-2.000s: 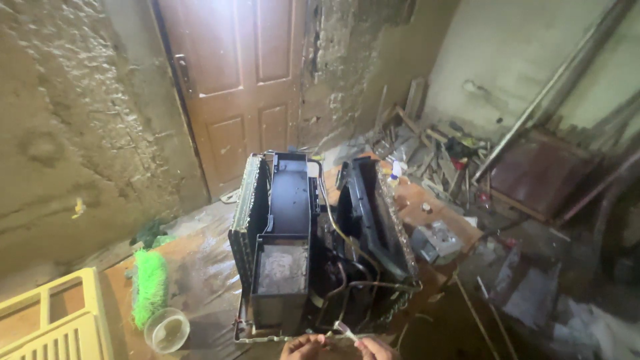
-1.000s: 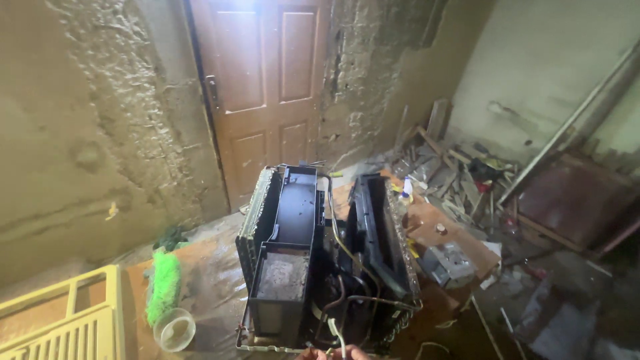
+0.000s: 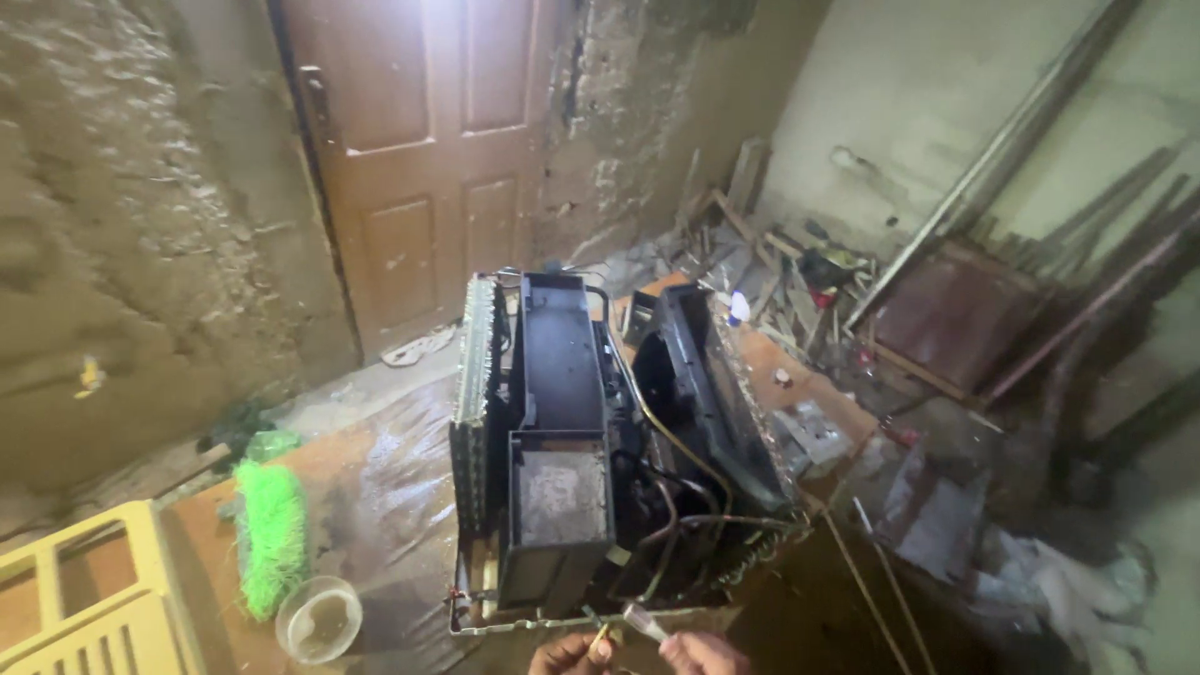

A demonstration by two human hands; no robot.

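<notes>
An opened window air conditioner chassis (image 3: 562, 375) stands on the table, with finned coils (image 3: 476, 394) at its left, a black plastic housing in the middle and copper tubes (image 3: 656, 422) at its right. At the bottom edge of the view, just in front of the chassis, my left hand (image 3: 574, 653) pinches a small thin yellowish piece, perhaps a wire end. Close to its right, my right hand (image 3: 703, 652) grips a short tool with a pale, clear handle (image 3: 645, 621), possibly a screwdriver or brush. The handle's far end points up and left toward the chassis.
A green bristled brush (image 3: 272, 539) and a clear plastic bowl (image 3: 319, 619) lie left of the chassis, beside a cream plastic grille (image 3: 103, 600). Metal box parts (image 3: 811, 431) sit at the right. Wood scraps (image 3: 769, 281) and a leaning pole (image 3: 994, 159) are beyond, near the wall.
My hands have drawn apart from their closer position two seconds ago, and the pale-handled tool is now plainly seen in my right hand. The view has shifted somewhat.
</notes>
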